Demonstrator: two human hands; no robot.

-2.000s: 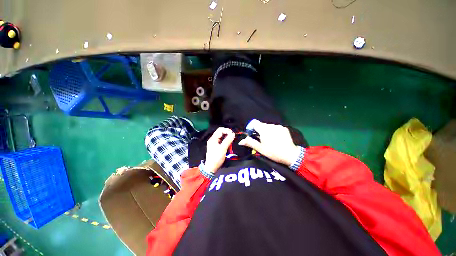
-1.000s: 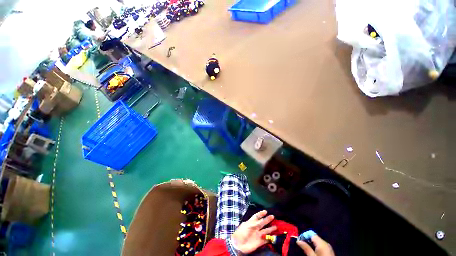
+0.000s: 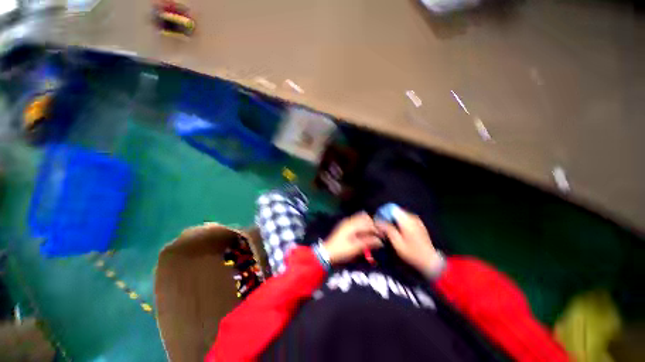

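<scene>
The frame is blurred. My left hand (image 3: 351, 239) and my right hand (image 3: 410, 242) are close together over my lap, fingers bent and nearly touching. A small red bit of a plush piece (image 3: 368, 256) shows just below the fingers; the rest of it is hidden or lost against the black apron. A pale blue wrap (image 3: 387, 212) is on a finger of my right hand. No needle or thread can be made out at the hands.
An open carton (image 3: 187, 283) with small black, red and yellow pieces stands left of my leg. The brown table (image 3: 339, 49) crosses the top, with a toy (image 3: 175, 20) and white scraps. A blue crate (image 3: 79, 199), a blue stool (image 3: 223, 134) and a yellow bag (image 3: 588, 329) also show.
The view has swung back down from the left side. My left hand, open with spread fingers a second ago, has closed in beside my right hand at the piece.
</scene>
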